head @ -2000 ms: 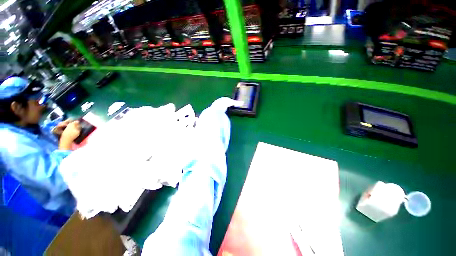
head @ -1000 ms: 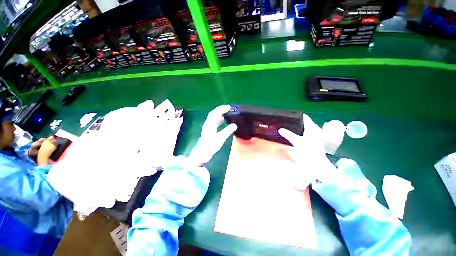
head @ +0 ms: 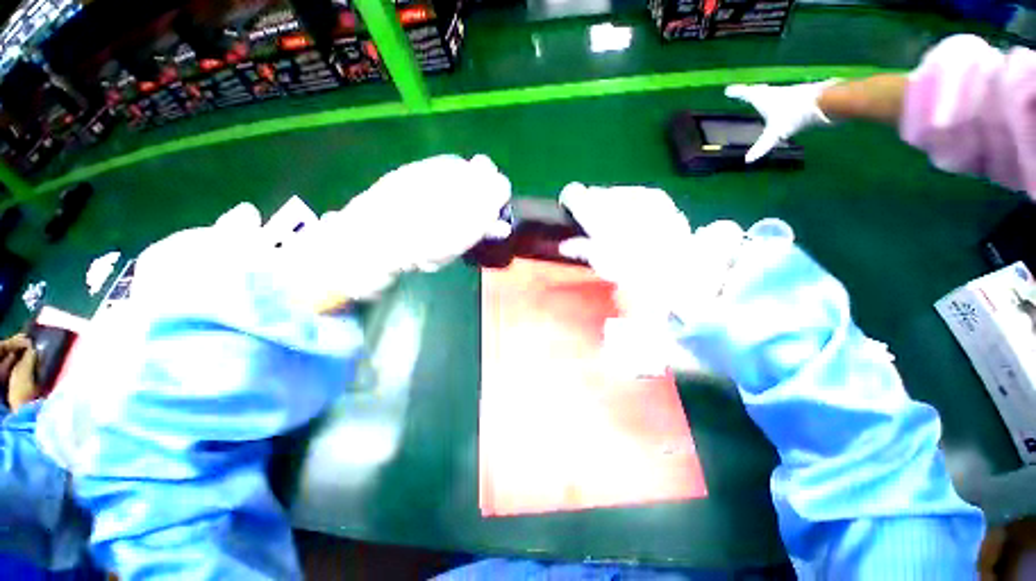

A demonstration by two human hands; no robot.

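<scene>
A dark tablet device (head: pixel 539 227) is held between my two white-gloved hands above the far edge of the red-orange mat (head: pixel 568 397). My left hand (head: pixel 437 216) grips its left end and my right hand (head: pixel 631 233) grips its right end. The gloves hide both ends of the device. A white crumpled piece, which looks like a cloth (head: pixel 638 346), is below my right hand over the mat; I cannot tell if the hand holds it.
Another person's white-gloved hand (head: pixel 778 111), in a pink sleeve, reaches over a second black tablet (head: pixel 707 145) at the far right. A white carton (head: pixel 1000 340) is at the right. A neighbour's hands (head: pixel 21 369) hold a dark device at far left. Black product cartons (head: pixel 267 57) stand behind.
Both my hands now hold the device end-on, with less of it showing. The other person's hand has come in from the right. The view has shifted, and my left arm now covers much of the white heap.
</scene>
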